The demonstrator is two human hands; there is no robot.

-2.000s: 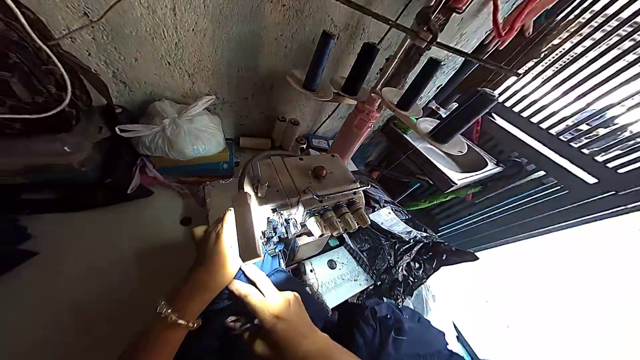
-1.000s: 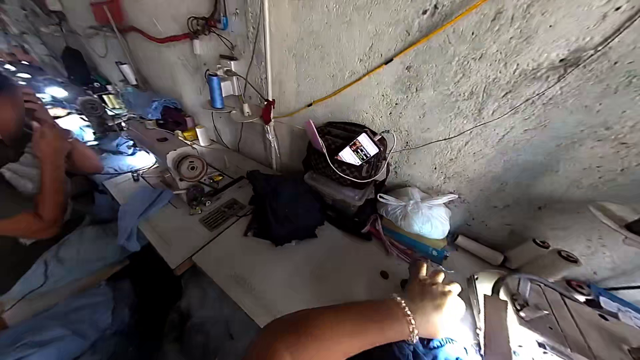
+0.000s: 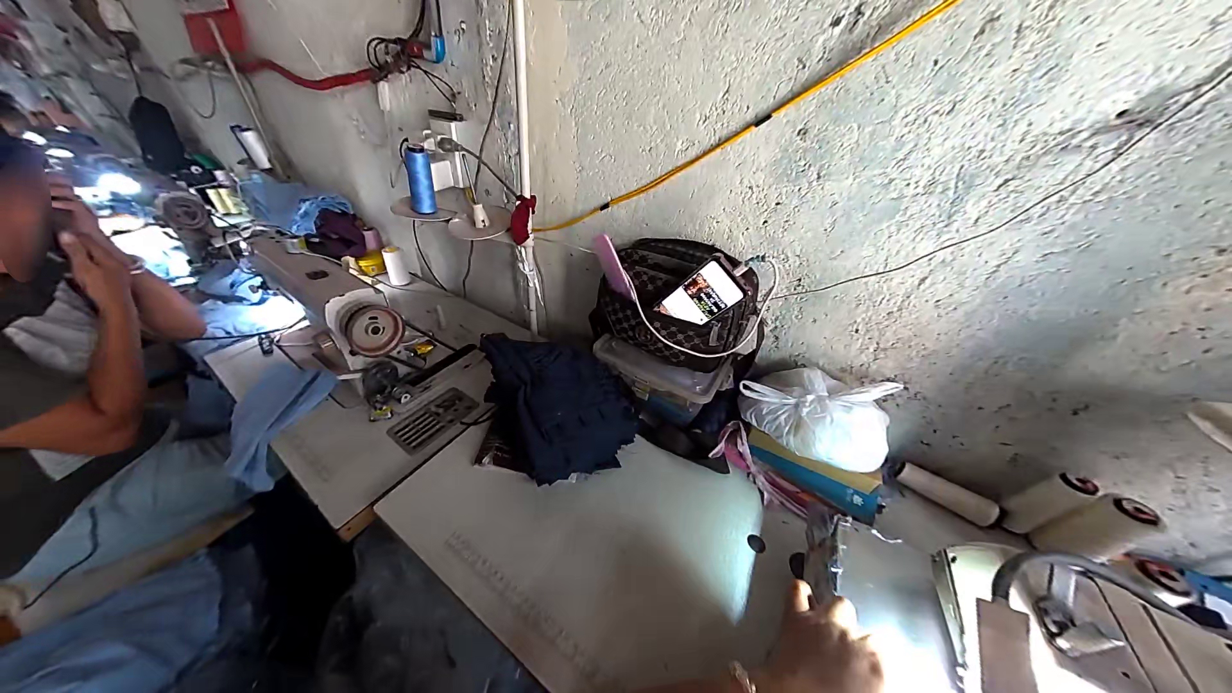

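At the lower right, my left hand [image 3: 823,650], with a bracelet at its wrist, holds a dark, slim item [image 3: 825,553] whose upper end points away from me; blur hides what kind it is. Just right of the hand stands the metal body of a sewing machine [image 3: 1116,626], lit brightly along its near side. A stack of dark blue fabric pieces [image 3: 563,404] lies farther left on the white sewing table [image 3: 597,558]. My right hand is out of view.
Behind the table are a patterned bag [image 3: 664,332] with a phone [image 3: 701,292], a plastic box [image 3: 664,371], a tied white plastic bag [image 3: 818,419] and thread cones [image 3: 1044,502]. A person [image 3: 87,356] sits at the left beside another sewing machine [image 3: 337,303].
The view has swung far left since the earliest frame. My left hand, over blue fabric beside the machine one second ago, now grips the dark item. My right hand has left the view.
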